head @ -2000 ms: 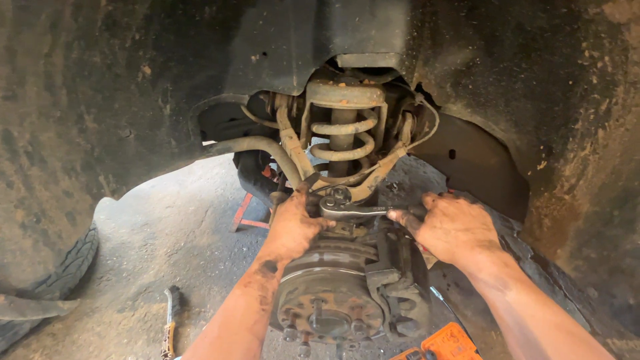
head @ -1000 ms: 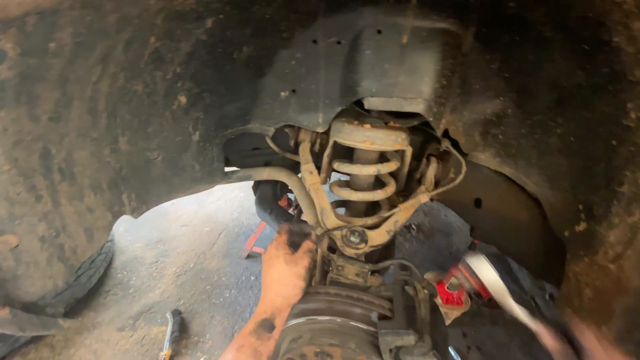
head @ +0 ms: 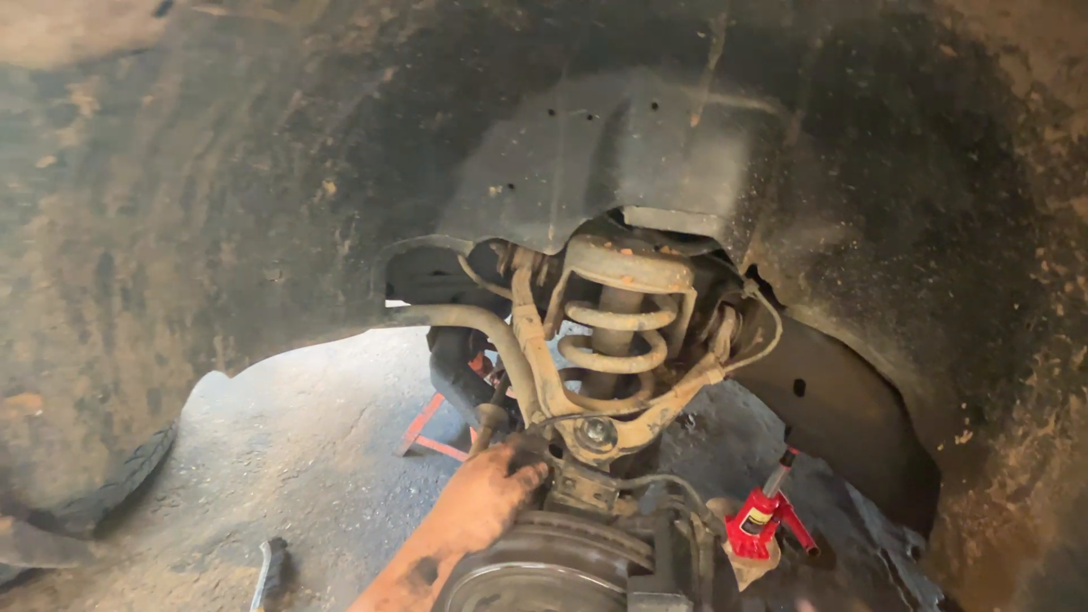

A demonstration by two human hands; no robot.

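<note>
My left hand (head: 493, 493), with dark smudges on it, rests at the steering knuckle below the upper control arm (head: 540, 365); its fingertips are partly hidden, and whether they grip anything cannot be told. To its right is the ball joint (head: 595, 433) at the arm's tip. Behind the arm stands the coil spring (head: 616, 319) around its shock absorber. The brake disc (head: 544, 574) and the brake caliper (head: 667, 552) lie below my hand. My right hand is not clearly in view; only a skin-toned blur shows at the bottom edge.
A red bottle jack (head: 752, 527) stands on the ground at right. A red jack stand (head: 421, 433) is behind the suspension. A tool (head: 265, 574) lies on the ground at lower left. The wheel-well liner (head: 255, 195) arches overhead, and a tire (head: 127, 476) shows at left.
My right hand has left the ratchet area, and the ratchet seen at the ball joint two seconds ago is gone from there. My left hand stays near the knuckle. The bottle jack now shows plainly.
</note>
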